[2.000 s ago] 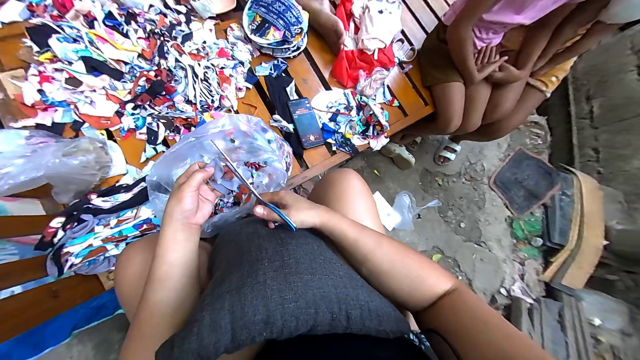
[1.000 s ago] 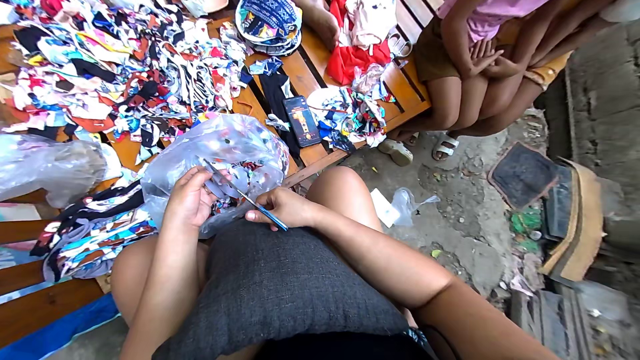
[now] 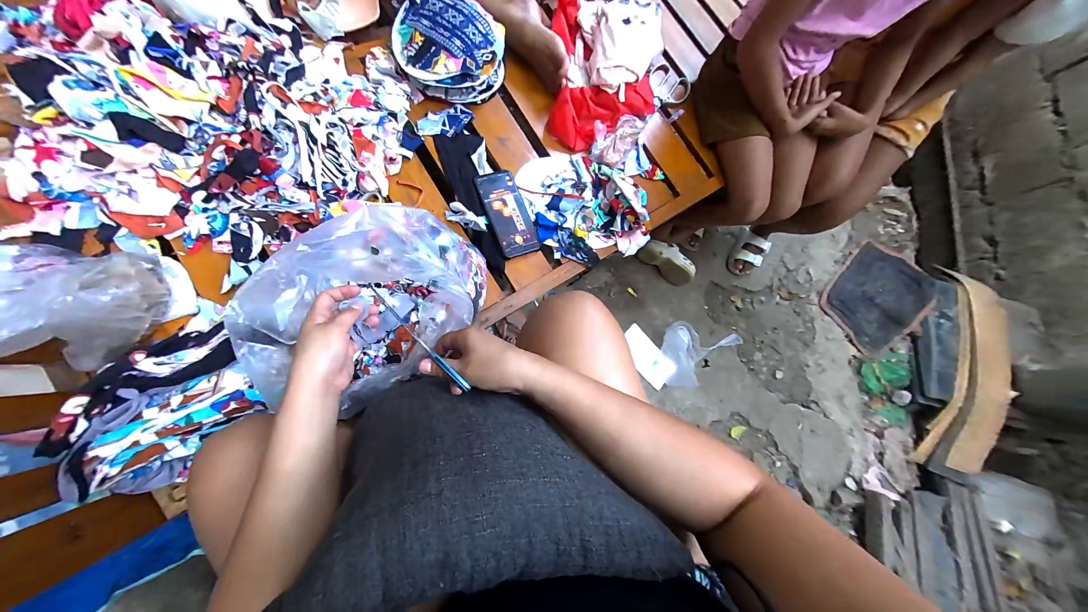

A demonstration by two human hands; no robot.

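My right hand (image 3: 478,359) is closed around the blue handles of a pair of scissors (image 3: 410,331), whose blades point up and left toward my left hand. My left hand (image 3: 330,331) has its fingers curled at a small light scrap (image 3: 367,304) near the blade tips; the grip is partly hard to make out. Below both hands is a clear plastic bag (image 3: 289,272) with small fabric pieces inside. A dark grey cushion (image 3: 501,501) lies on my lap, its upper edge against the bag.
A large heap of fabric scraps (image 3: 212,144) covers the slatted wooden table (image 3: 535,285). A smartphone (image 3: 507,214) lies beside a smaller scrap pile (image 3: 586,204). Striped fabric (image 3: 161,416) is at the left. People sit at the upper right, hands apart from mine. Cardboard (image 3: 982,374) stands right.
The scissors' blades looked more spread one second ago and now appear closer together. Both hands stay over the bag in nearly the same place.
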